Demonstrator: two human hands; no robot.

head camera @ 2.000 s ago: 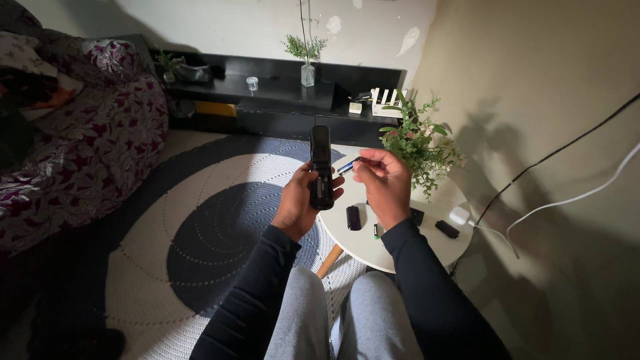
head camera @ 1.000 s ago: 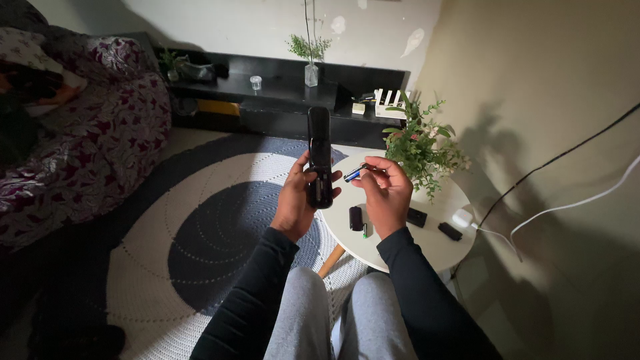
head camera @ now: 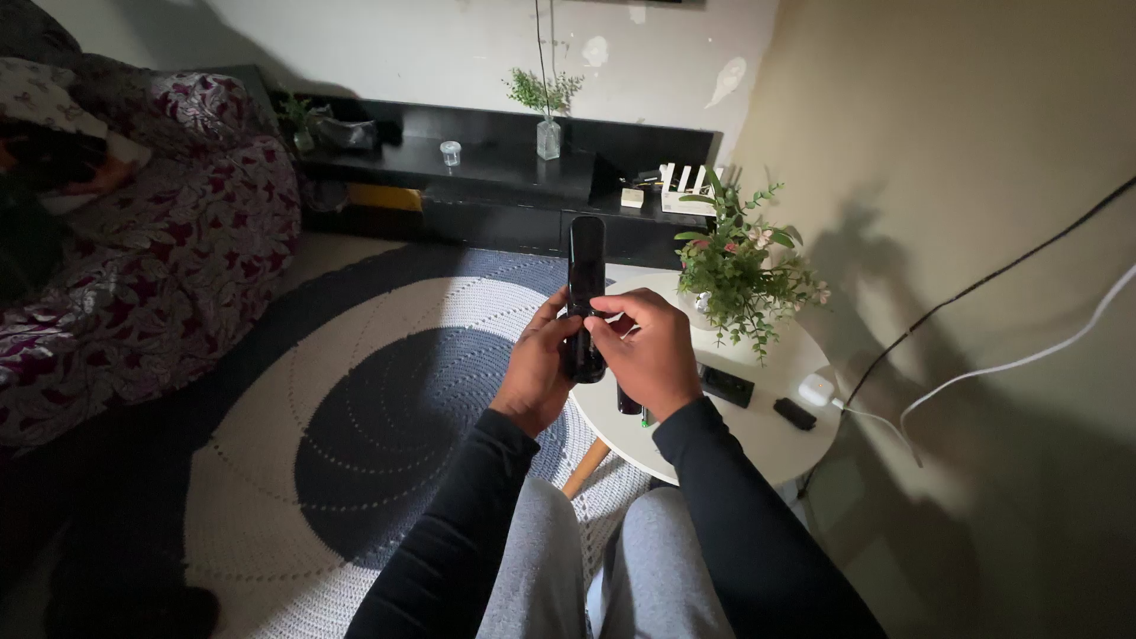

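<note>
My left hand [head camera: 541, 359] holds a long, glossy black handheld device [head camera: 587, 257], likely a remote control, upright over the near left edge of the round white table. The thumb and index fingertips of my right hand [head camera: 652, 342] touch its lower half; whether a small battery is between them is hidden. Beside my right wrist, a dark case-like object [head camera: 629, 401] and a small green-ended cylinder [head camera: 645, 417], perhaps a battery, lie on the table, both partly covered. Farther right lie a black rectangular object [head camera: 728, 385] and a small black piece [head camera: 794, 414].
The round white table [head camera: 803, 453] bears a leafy potted plant [head camera: 741, 275] and a white charger plug [head camera: 816, 389] with a cable. A low black TV bench [head camera: 497, 213] stands behind. To the left is a sofa with a patterned cover [head camera: 177, 248]; a round crocheted rug [head camera: 382, 426] covers the floor.
My right hand has moved left onto the black device. The small blue cylinder seen in its fingers earlier is out of sight. My left hand still holds the device.
</note>
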